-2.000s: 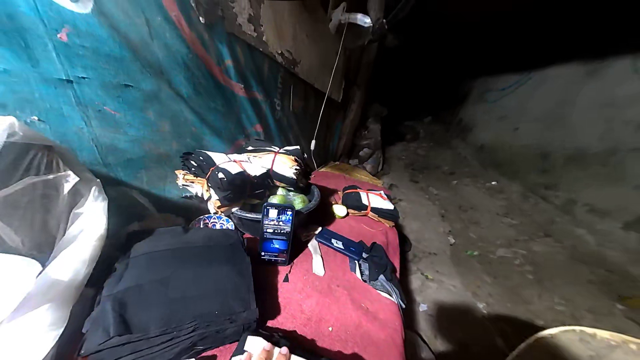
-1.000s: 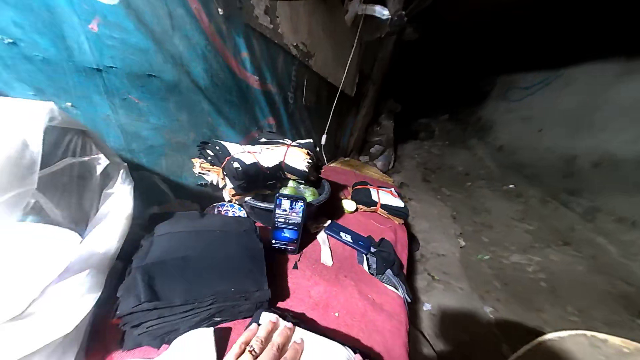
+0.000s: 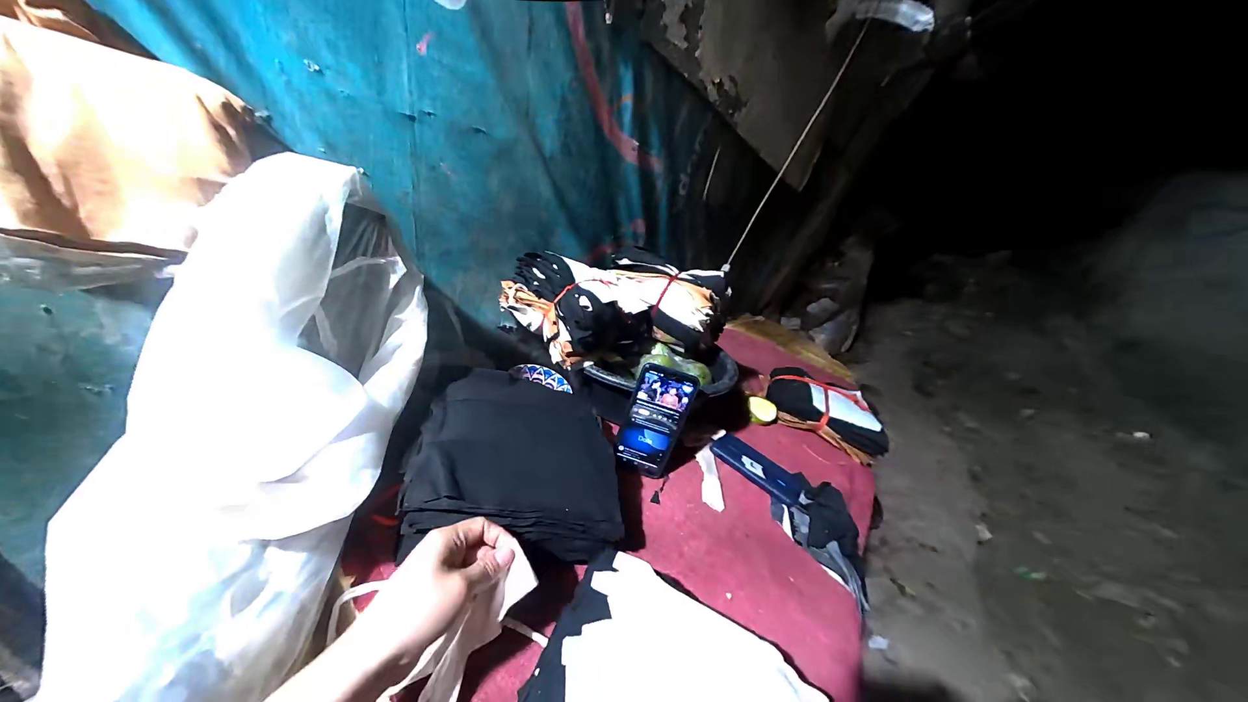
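Note:
My left hand comes in from the bottom left, pinching the top of a piece of thin pale cloth between thumb and fingers; the cloth hangs below it. Just beyond the hand lies a stack of folded black cloth. Right of the hand, a white cloth piece with black edges lies on the red cloth cover. My right hand is out of view.
A lit phone leans against a dark bowl of green fruit, with tied cloth bundles behind. A smaller bundle, a dark blue case and scraps lie right. A white translucent bag stands left.
A hand lay flat on the white cloth at the bottom a second ago; now my left hand is raised further left, holding pale cloth. The view has swung left.

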